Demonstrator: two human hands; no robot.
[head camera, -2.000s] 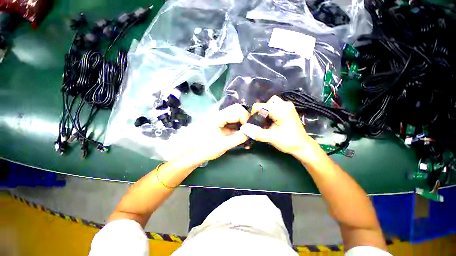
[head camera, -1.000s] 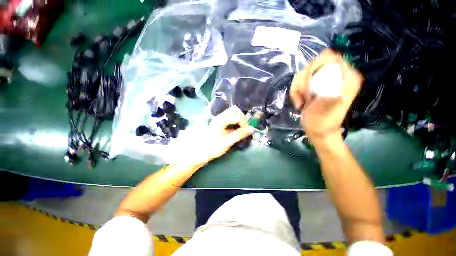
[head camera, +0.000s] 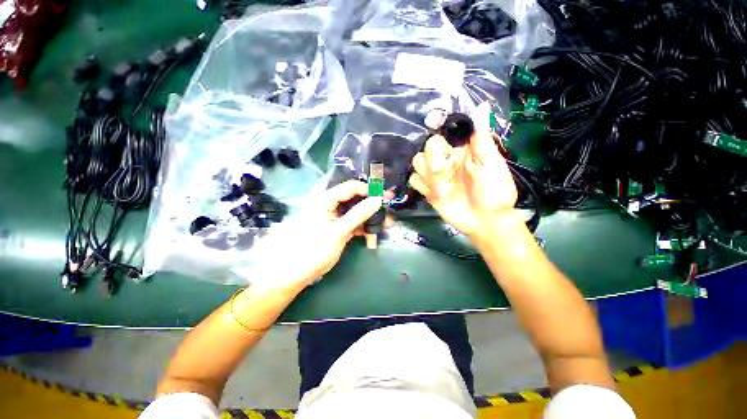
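Observation:
My left hand (head camera: 328, 233) grips a small part with a green circuit board (head camera: 376, 186) that has a metallic tip pointing away from me. Thin lead wires show beside its fingertips. My right hand (head camera: 467, 180) is raised over the greyer parts bag and holds a round black plastic housing (head camera: 457, 128) in its fingertips, with a pale round piece (head camera: 435, 118) beside it. The hands are apart. Loose black housing pieces (head camera: 252, 183) lie on the clear poly bag (head camera: 182, 164) left of my left hand.
A bundle of assembled cables (head camera: 123, 168) lies at the left. A large pile of black cables (head camera: 614, 90) with green boards fills the right. The parts bag (head camera: 368, 106) with a white label (head camera: 428, 74) lies beyond my hands. A red bag (head camera: 18, 37) is far left.
The hands, together two seconds ago, are apart. My right hand has come back left from near the cable pile and now shows the black housing. The green board now stands upright in my left fingertips.

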